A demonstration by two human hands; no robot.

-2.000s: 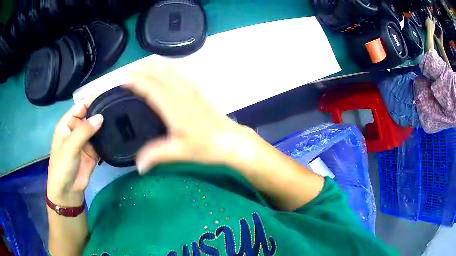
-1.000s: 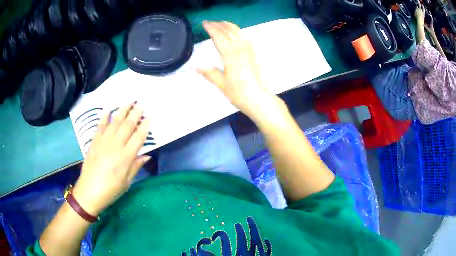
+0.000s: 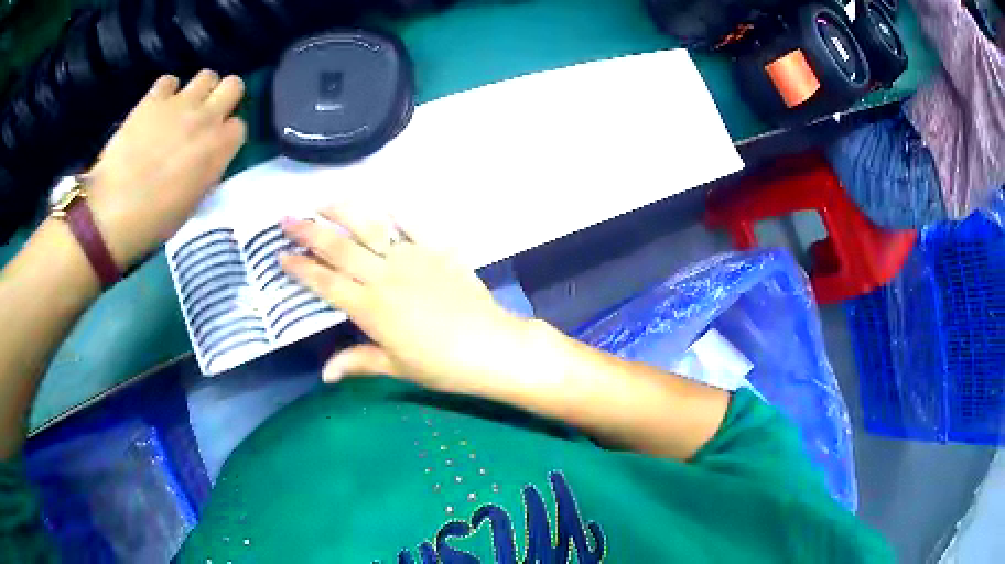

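Observation:
The white backing sheet (image 3: 573,143) lies along the table's near edge. Its left end bears two columns of thin black curved strips (image 3: 209,281). My right hand (image 3: 386,292) is over the sheet at the right column, fingers spread and pointing left; whether a fingertip holds a strip cannot be told. My left hand (image 3: 165,154) is at the upper left, back upward, over the place of the loose shells, which it hides; what is under its fingers is hidden. A stack of black rounded shells (image 3: 339,94) stands just behind the sheet, between the hands.
A row of nested black shells (image 3: 121,50) runs along the back left of the green table (image 3: 518,50). Bundled black pieces with an orange tag (image 3: 791,79) are at the right. Below are a red stool (image 3: 810,215), a blue-lined crate (image 3: 771,353) and a blue basket (image 3: 937,342). Another person's sleeve (image 3: 957,99) shows.
The shell held between my hands two seconds ago is no longer seen there. My left hand has moved up and left off the sheet. My right hand has moved down and left to the strips.

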